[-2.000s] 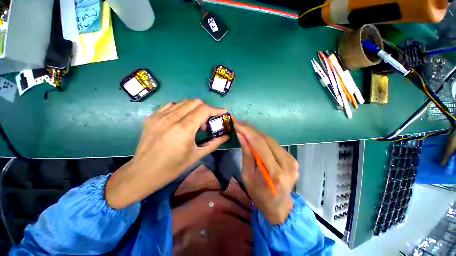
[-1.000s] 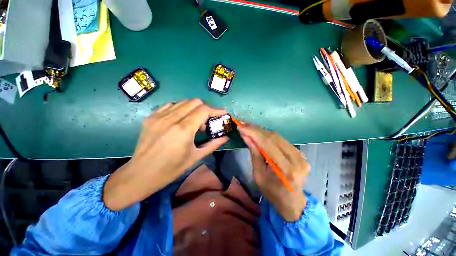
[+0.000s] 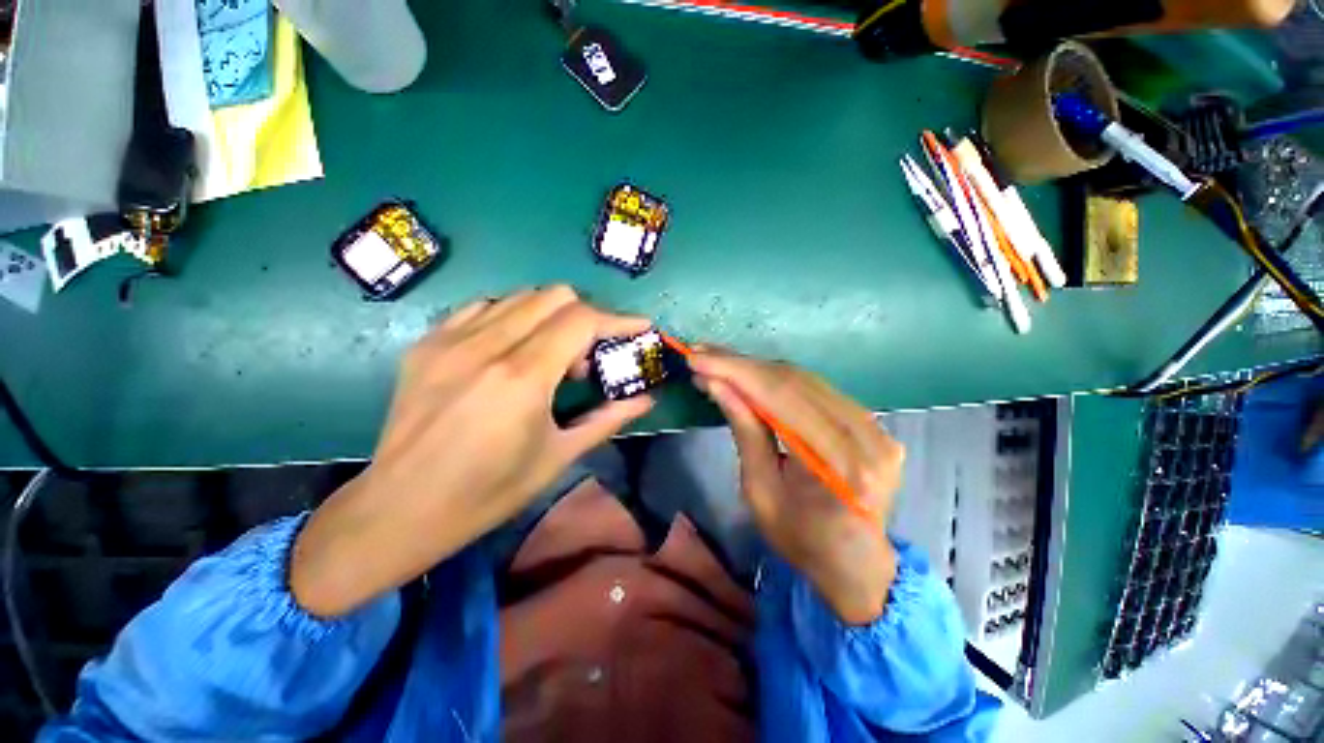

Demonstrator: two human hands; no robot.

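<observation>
My left hand (image 3: 487, 407) holds a small black watch case (image 3: 630, 364) between thumb and fingers at the mat's front edge. The case is open side up, with white and gold parts inside. My right hand (image 3: 813, 479) holds a thin orange stick (image 3: 799, 447); its tip is at the right upper edge of the case. Whether the tip touches the inner parts is too small to tell. Two more open cases lie on the green mat: a larger one (image 3: 386, 250) on the left and a smaller one (image 3: 630, 228) beyond my hands.
A black fob (image 3: 603, 68) lies at the back. White and orange sticks (image 3: 987, 225) lie on the right, near a brown round holder (image 3: 1034, 119) and a yellow-brown sponge (image 3: 1111, 240). A grey bin (image 3: 66, 109) and yellow paper (image 3: 283, 131) are on the left.
My right hand has moved right and slightly up, and the orange stick now slants lower and more sideways. My left hand still holds the case. The whole view has shifted slightly.
</observation>
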